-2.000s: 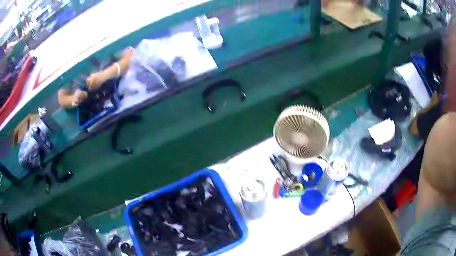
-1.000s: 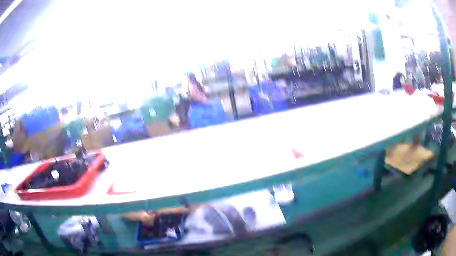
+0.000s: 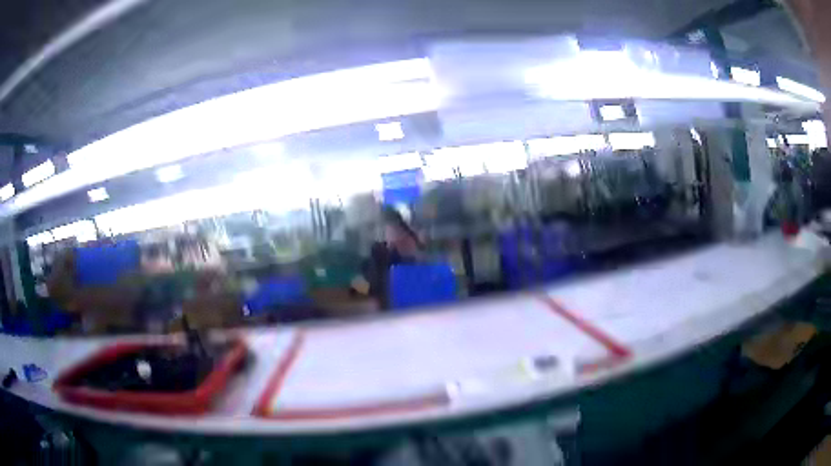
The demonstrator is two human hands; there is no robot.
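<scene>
Neither of my hands is in view. Nearest in front of me is a long white bench top (image 3: 437,350) with red tape lines on it. A red tray (image 3: 146,400) with dark contents and a small white piece stands on its left part. A small dark and white item (image 3: 544,364) lies near the front edge, right of centre. Everything is blurred.
A blue bin (image 3: 423,285) stands beyond the bench, with a blurred person (image 3: 399,235) behind it. More blue containers (image 3: 538,252) are to the right. Brown cardboard (image 3: 776,346) is low at the right, below the bench edge. Bright ceiling lights run across the top.
The view has swung up from the blue parts bin, fan and green belt to the white bench and the ceiling. The red tray now shows more clearly; the blue bin of black parts is out of view.
</scene>
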